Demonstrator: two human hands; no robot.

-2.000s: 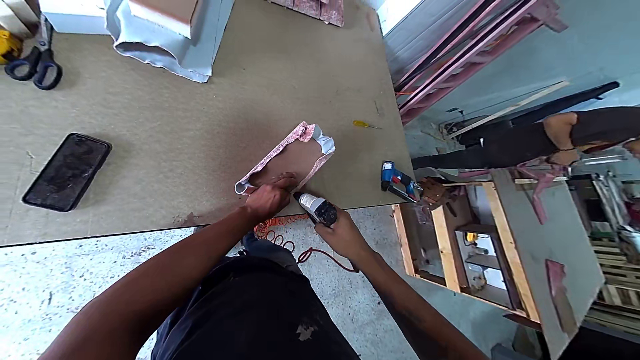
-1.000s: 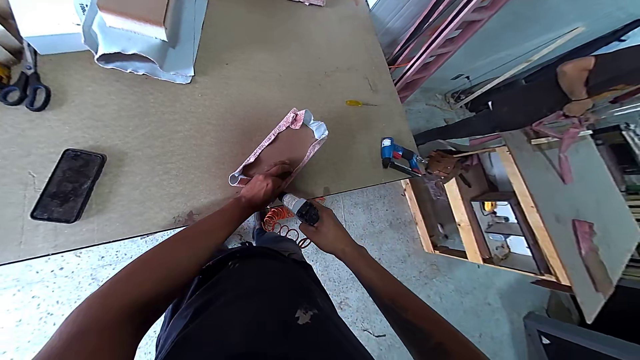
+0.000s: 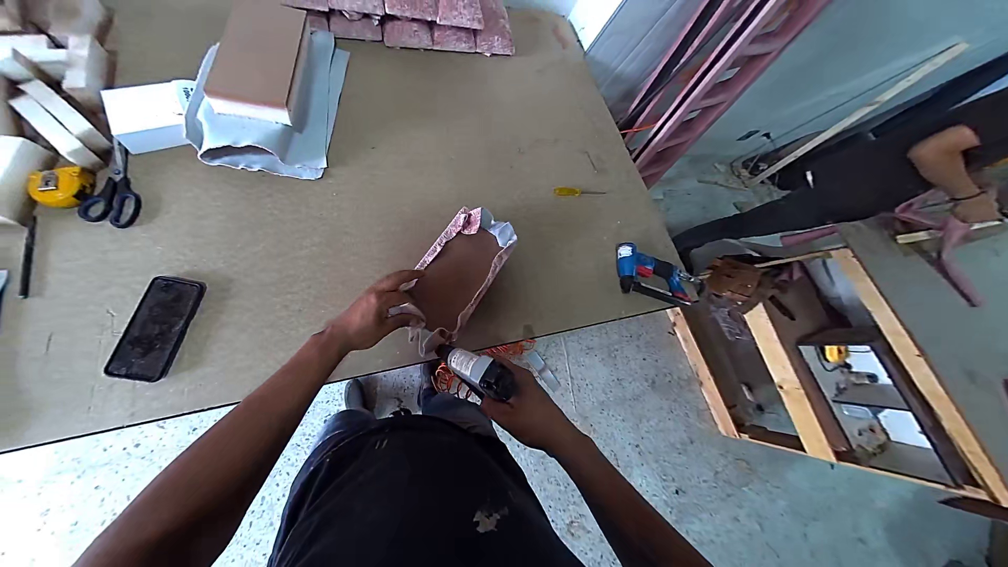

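Observation:
A brown board piece lies near the table's front edge, with pink and pale-blue fabric folded up around its rim. At its near left corner my left hand pinches a fold of the fabric between thumb and fingers. My right hand grips a pneumatic stapler, dark with a pale body, its nose against the near end of the fabric rim. An orange coiled air hose hangs below the table edge. The underside of the fabric is hidden.
On the table are a phone, scissors, a tape measure, a yellow screwdriver, a blue staple gun and a brown-topped foam block. At right a co-worker's arm is above a wooden frame.
My left hand has moved from the inner near end of the piece to its left near corner, where a fabric fold is now lifted. The stapler stays in my right hand.

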